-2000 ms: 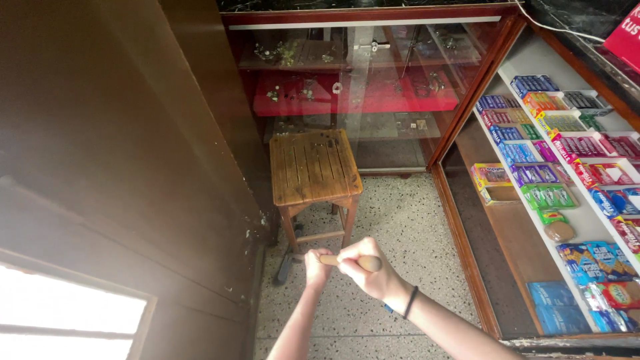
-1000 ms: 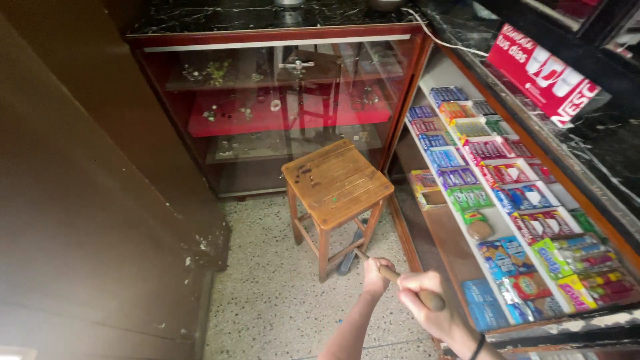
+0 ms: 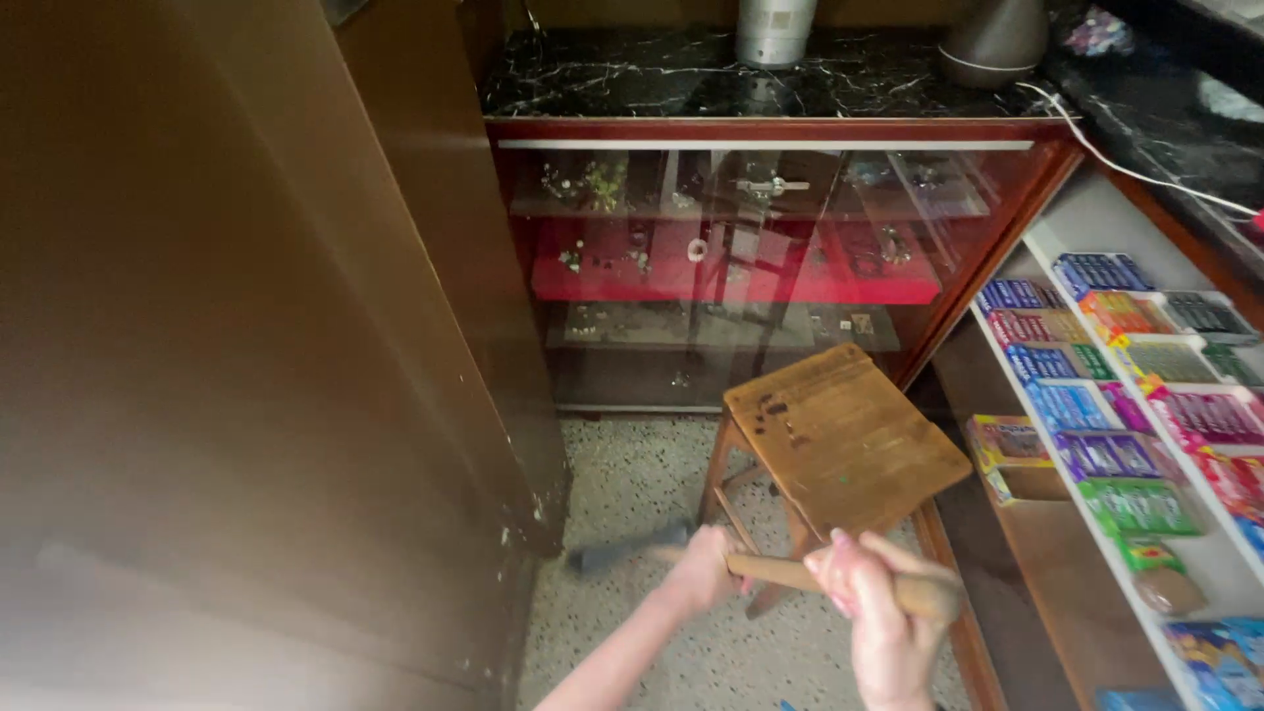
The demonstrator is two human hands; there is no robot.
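A wooden handle [image 3: 780,571] runs between my two hands, and a dark, blurred broom head [image 3: 629,549] at its far end lies low over the speckled floor. My left hand [image 3: 703,571] is closed around the lower part of the handle. Nearer its rounded top end, my right hand [image 3: 874,602] grips it. Just beyond the hands a wooden stool [image 3: 849,434] stands turned at an angle, with dark marks on its seat. The broom head is left of the stool's legs, and its exact contact with the floor is blurred.
A brown panel [image 3: 425,346] borders the left. Behind the stool stands a glass display cabinet [image 3: 731,267] under a black marbled counter [image 3: 642,74]. Shelves with packaged sweets [image 3: 1136,504] line the right side. Speckled floor [image 3: 632,474] shows between them.
The stool stands turned compared with two seconds ago, near the right-hand shelves. The broom head, earlier by the stool's legs, is now to their left. Both hands keep holding the handle.
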